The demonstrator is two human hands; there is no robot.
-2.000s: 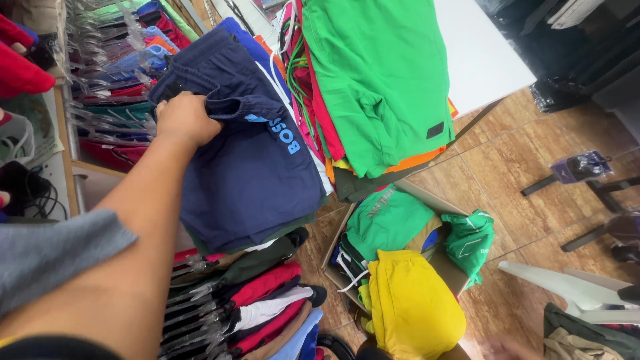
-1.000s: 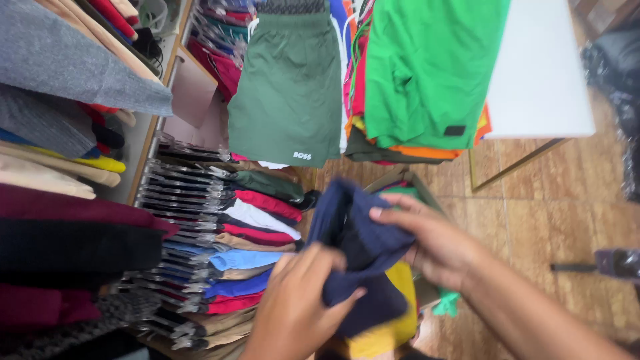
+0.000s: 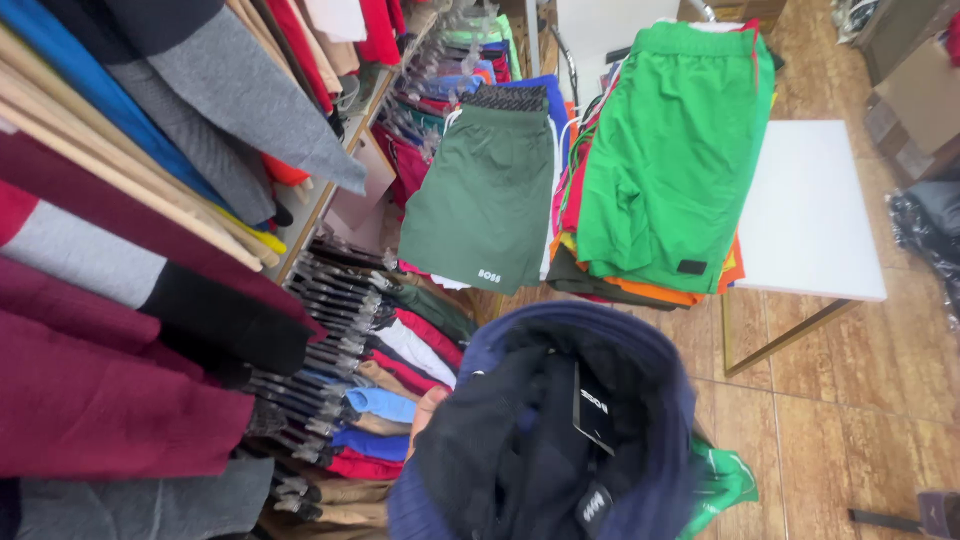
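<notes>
Navy Boss shorts (image 3: 667, 382) are held up close at the bottom centre, their waistband spread so that the black lining, a black hang tag (image 3: 592, 409) and a sewn label show. Fingers of my left hand (image 3: 426, 420) grip the waistband's left side; the rest of that hand is hidden behind the cloth. My right hand cannot be seen. Beyond the shorts lie a pile topped by dark green Boss shorts (image 3: 487, 195) and, right of it, a pile topped by bright green shorts (image 3: 667, 150).
Hanging sweaters and other garments (image 3: 112, 337) fill the left side. Below the piles, clothes on clip hangers (image 3: 337, 315) form a dense row. A white table (image 3: 810, 210) stands at the right on the tiled floor (image 3: 810, 420). Cardboard boxes (image 3: 922, 97) are at the far right.
The navy shorts were on the left pile, then lifted off by my hands, uncovering the dark green pair. They are now nearer the camera with the waistband opened. The view has shifted.
</notes>
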